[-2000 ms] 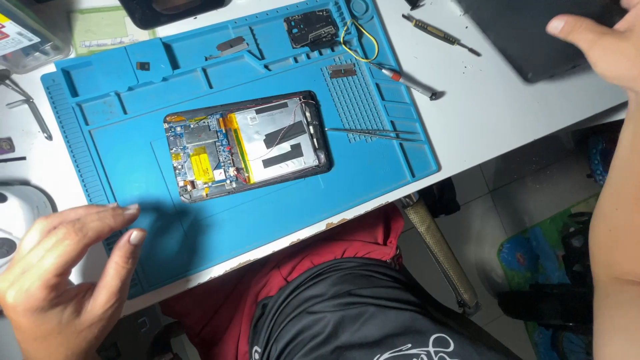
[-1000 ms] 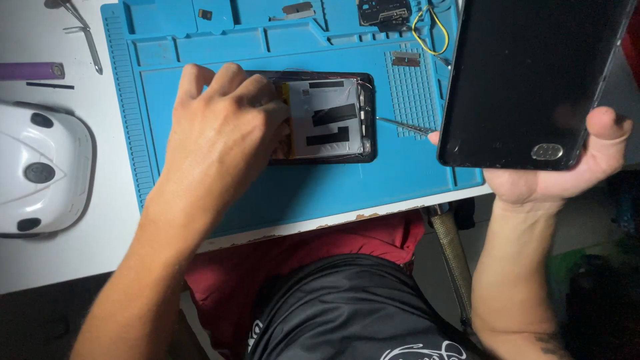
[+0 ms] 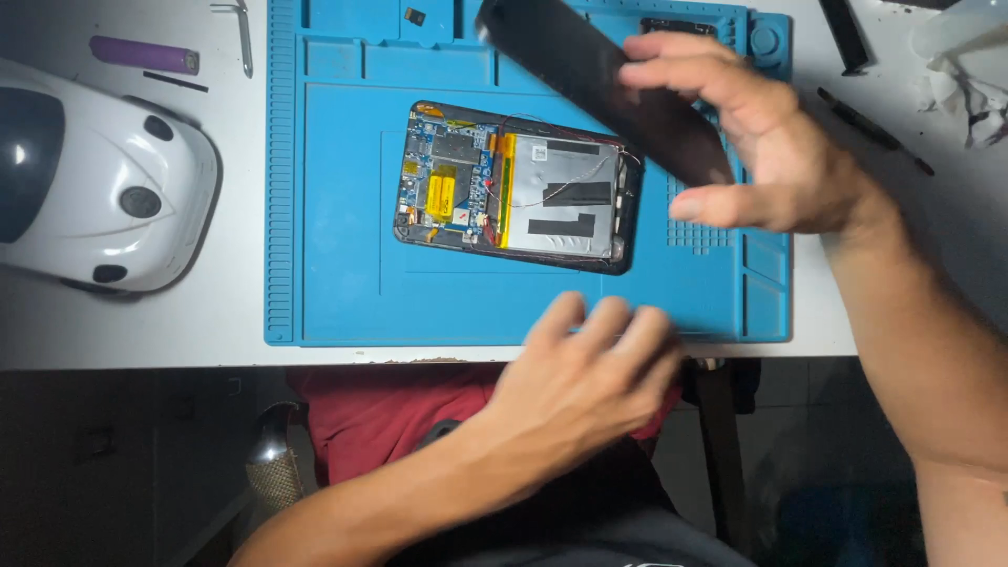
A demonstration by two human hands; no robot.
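Note:
An opened tablet (image 3: 465, 236) lies on the blue silicone repair mat (image 3: 354, 307), its circuit board (image 3: 457, 147) at the left and its silver battery (image 3: 528, 177) at the right. My right hand (image 3: 756, 142) holds a dark, glossy panel (image 3: 583, 71), tilted above the tablet's right side; motion blurs the panel. Below the tablet, over the mat's front edge, is my left hand (image 3: 591, 362), blurred, with its fingers curled. The left palm side is hidden, so I cannot tell whether anything is in it.
A white toy car (image 3: 102, 181) stands at the left, with a purple cylindrical cell (image 3: 144, 54) and a metal hex key (image 3: 242, 39) behind it. A small dark chip (image 3: 415, 16) sits in a mat compartment. At the right lie a dark slim tool (image 3: 874, 130) and crumpled white tissue (image 3: 965, 94).
My left hand has left the tablet and moved towards the table's front edge. My right hand has brought the dark panel left, over the mat and beside the tablet. The view has shifted.

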